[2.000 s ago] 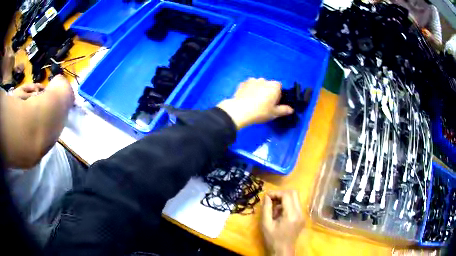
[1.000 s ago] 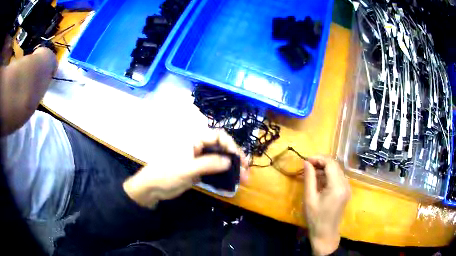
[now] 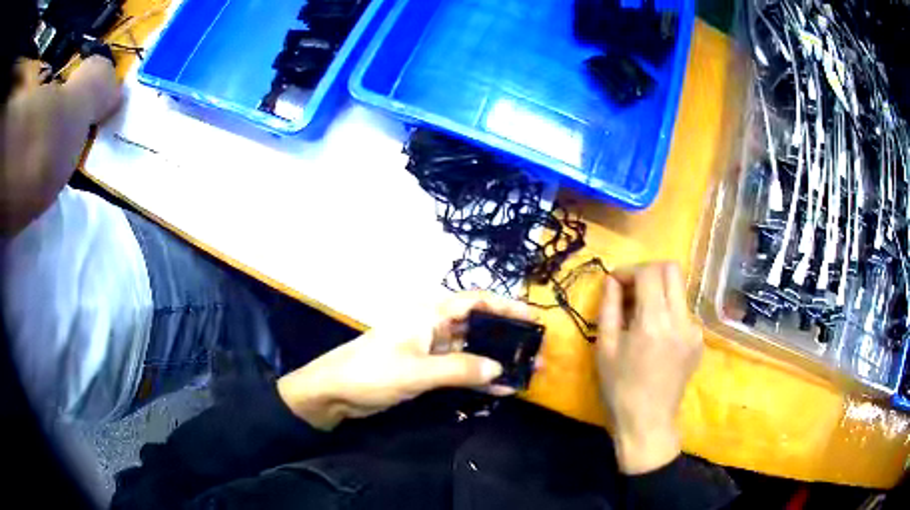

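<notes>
My left hand (image 3: 409, 359) holds a black squarish housing (image 3: 502, 347) above the table's front edge, thumb on its near side and fingers behind it. My right hand (image 3: 649, 349) is to the right of the housing, apart from it. Its thumb and fingertips are on a thin black sealing ring (image 3: 565, 291), which stretches out to the left beside the pile. The tangled pile of black sealing rings (image 3: 494, 224) lies beyond the housing, partly on the white sheet (image 3: 259, 199).
Right-hand blue bin (image 3: 469, 125) holds a few black housings at its far right. Left-hand blue bin (image 3: 215, 95) holds a row of black parts. A clear bin (image 3: 728, 289) of white cables stands at right on the wooden table (image 3: 788, 408). A person's arm (image 3: 50, 139) is at left.
My left hand has come out of the right-hand blue bin to the table's front edge with a housing. My right hand has taken a sealing ring. The view has shifted down and nearer.
</notes>
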